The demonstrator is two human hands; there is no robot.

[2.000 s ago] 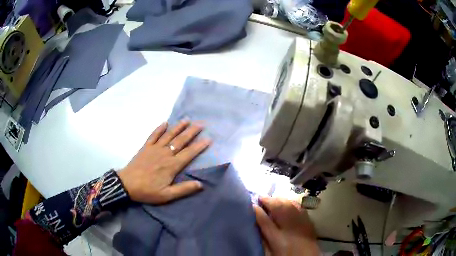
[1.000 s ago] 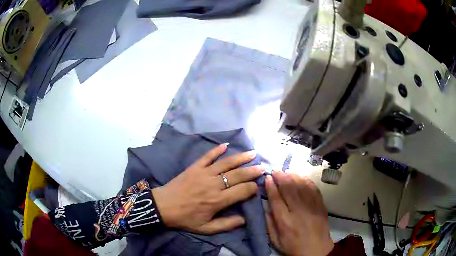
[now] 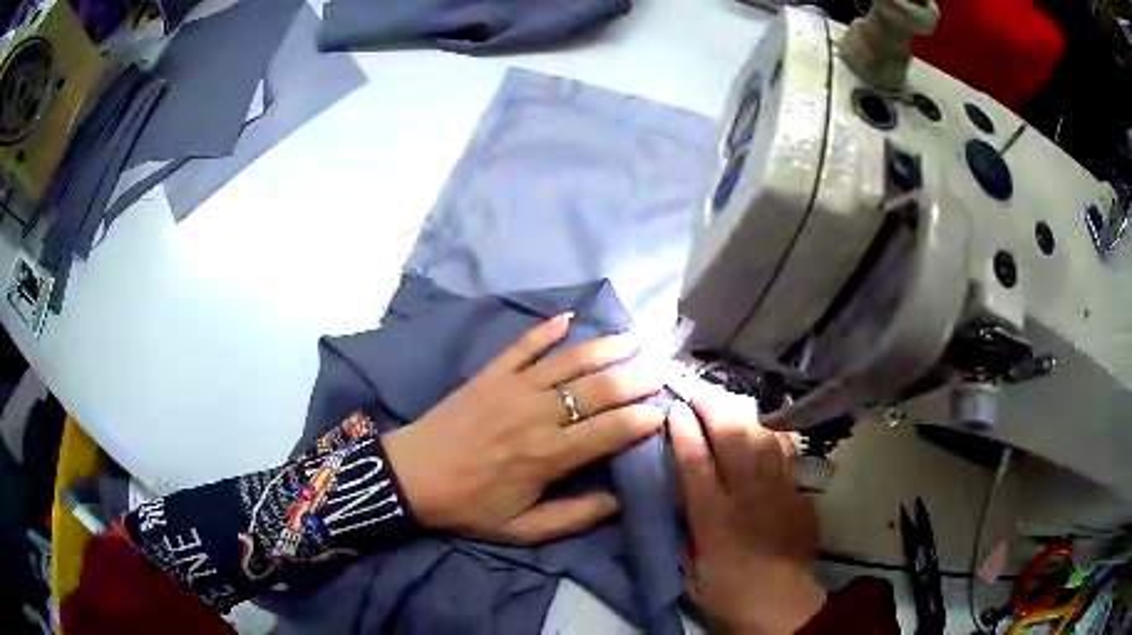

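Note:
The blue-grey garment panel (image 3: 559, 186) lies on the white table, flat beyond my hands and folded and bunched under them. My left hand (image 3: 521, 434), with a ring, rests spread on the folded cloth, fingertips near the lit needle area. My right hand (image 3: 745, 496) holds the cloth edge between thumb and fingers, close to my left fingertips. The cream-white sewing machine head (image 3: 795, 211) stands over the cloth. Glare and the machine head hide the needle and presser foot.
Black thread snips (image 3: 922, 564) lie right of my right hand. Scissors with red and orange handles (image 3: 1040, 583) are at the lower right. Grey cut pieces (image 3: 211, 99) lie at far left. A bundled grey panel (image 3: 472, 22) is at the top. A yellow bin (image 3: 75, 496) shows lower left.
My left hand has moved from the flat panel onto the folded cloth beside my right hand. The folded cloth and both hands have shifted slightly farther in toward the needle area.

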